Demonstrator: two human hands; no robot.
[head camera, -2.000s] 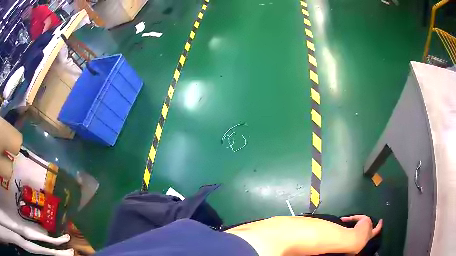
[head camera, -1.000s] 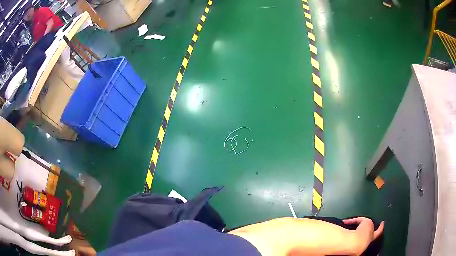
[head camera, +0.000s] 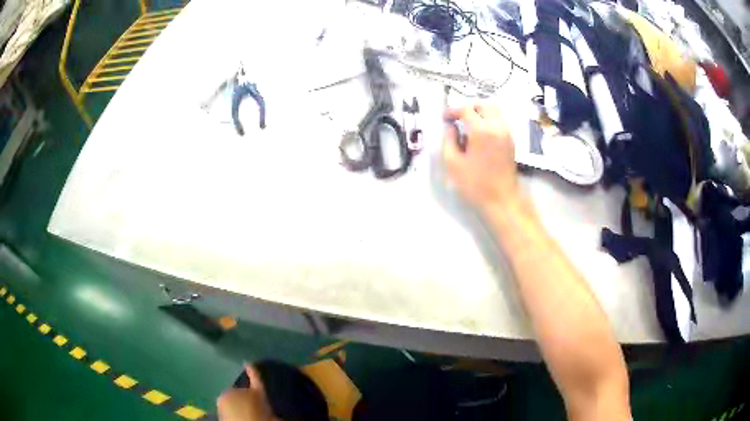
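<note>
My right hand (head camera: 481, 160) is over the pale worktable (head camera: 271, 222), its fingers closed on a small thin dark item (head camera: 460, 136), blurred and partly hidden. Large black shears (head camera: 385, 123) lie left of it, with pink-red thread snips (head camera: 414, 129) between. Dark-handled pliers (head camera: 247, 103) lie further left, handles spread. My left hand (head camera: 243, 403) is at the bottom edge, partly cut off, against a dark rounded thing (head camera: 288, 390); its grip cannot be told.
Navy-black and white straps (head camera: 658, 140) are heaped at the right, with a white tape roll (head camera: 580, 160) beside them. Tangled black cord (head camera: 436, 18) lies at the back. A yellow rack (head camera: 131, 49) stands beyond the table's left end. A drawer handle (head camera: 179, 296) sticks out at the front.
The view has swung from the green aisle to the tabletop. My right hand has come into view over the table. My left hand now shows at the lower left.
</note>
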